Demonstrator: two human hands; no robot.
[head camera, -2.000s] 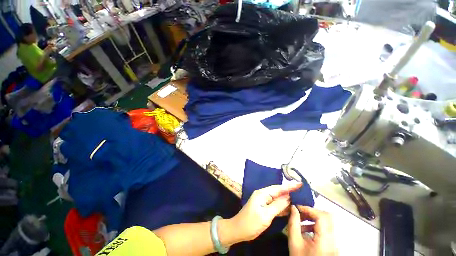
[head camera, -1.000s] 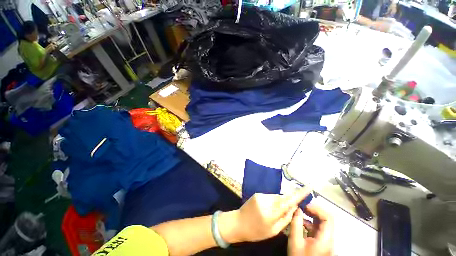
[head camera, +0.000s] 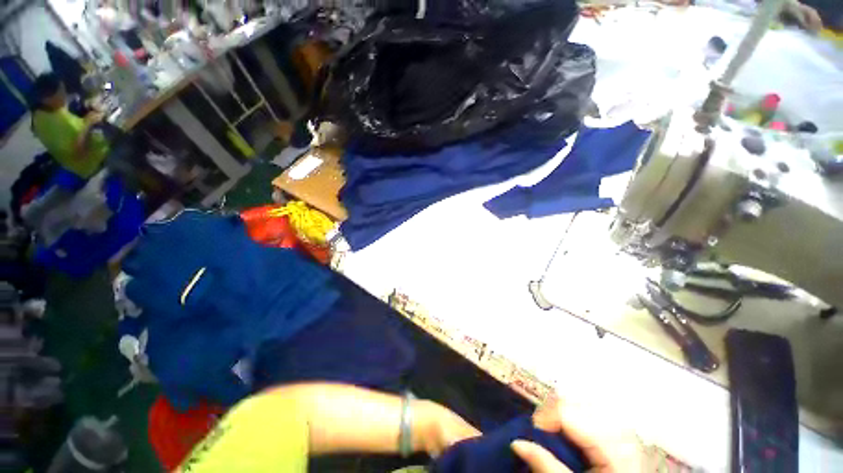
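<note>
A navy cloth piece (head camera: 499, 447) is bunched at the table's front edge, low in the picture. My right hand (head camera: 587, 439) grips it, with thumb and fingers around the cloth. My left hand (head camera: 445, 430) is at the cloth's left side; its fingers are hidden by the cloth, so its hold cannot be told. The sewing machine head (head camera: 693, 180) stands at the right, with its needle area lit brightly. A navy cut piece (head camera: 578, 180) lies on the white table (head camera: 453, 268) left of the machine.
Dark snips (head camera: 679, 328), black-handled scissors (head camera: 716, 300) and a black phone (head camera: 763, 397) lie right of the needle area. A teal-blue garment heap (head camera: 217, 296) is at the left. A black plastic bag (head camera: 444, 78) sits on navy cloth (head camera: 421, 185) behind. A person (head camera: 69, 129) sits far left.
Both hands have moved down and towards me, off the tabletop to its front edge. The small navy piece left of the needle area is gone from there. The view has shifted slightly.
</note>
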